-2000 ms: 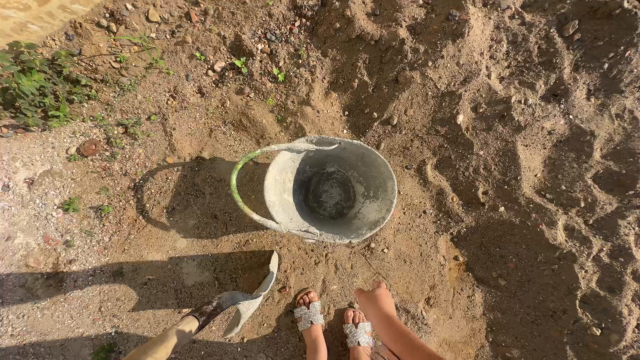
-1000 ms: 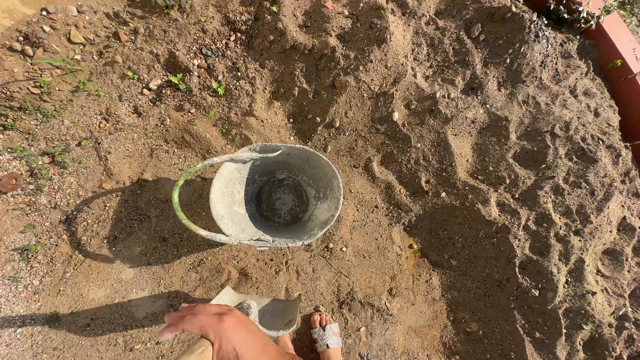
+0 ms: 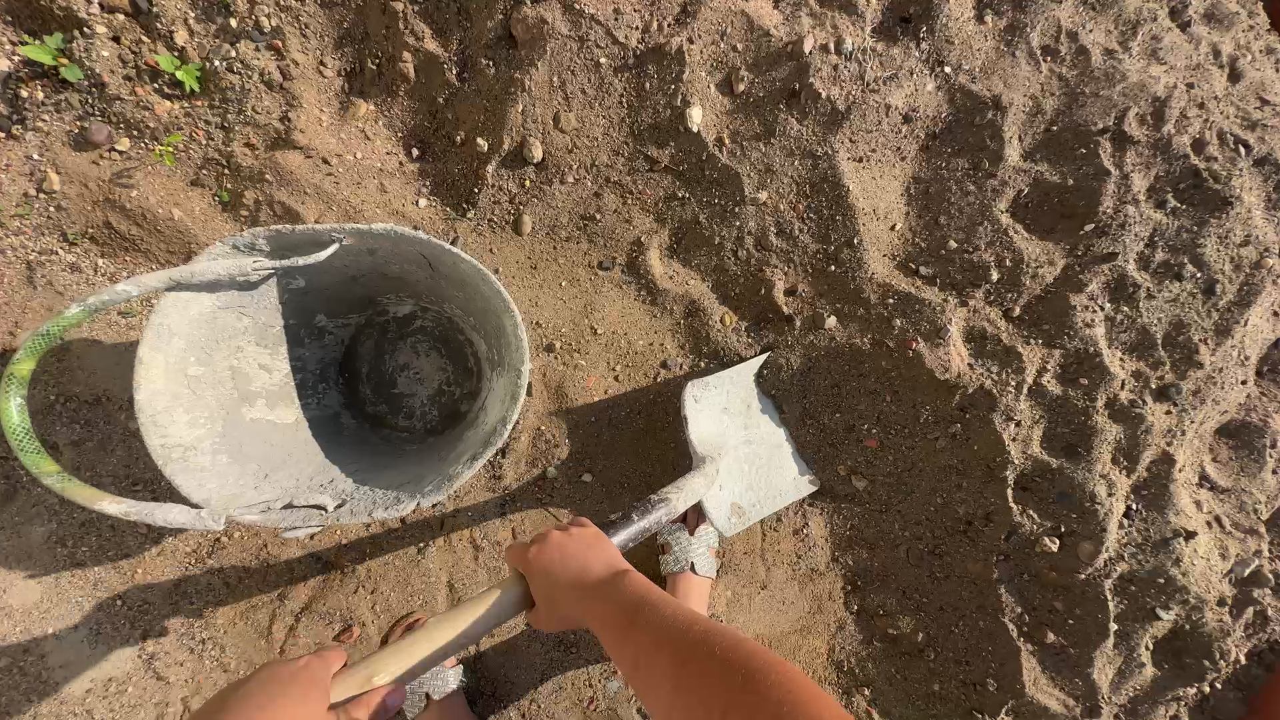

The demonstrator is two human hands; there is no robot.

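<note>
A shovel with a worn, whitish metal blade [image 3: 752, 446] and a wooden handle [image 3: 440, 635] lies across the lower middle of the view. My right hand [image 3: 570, 572] is closed around the handle near the metal socket. Lower down, at the bottom edge, my left hand [image 3: 300, 688] grips the same handle, partly cut off by the frame. The blade is at the sand by my sandalled foot, its tip pointing right. To the left stands a cement-crusted bucket [image 3: 215, 400], with only residue visible inside; its green-wrapped handle [image 3: 32, 400] hangs out to the left.
Rough, mounded sand [image 3: 1130, 330] with pits and small stones covers the right side. Small green plants [image 3: 180, 72] grow at the top left. My feet, in silvery sandals [image 3: 688, 548], are below the bucket and beside the blade.
The shovel has swung from left of my feet to their right, its blade now beside the sand mound. My right hand has closed on the handle. The view has moved nearer the bucket.
</note>
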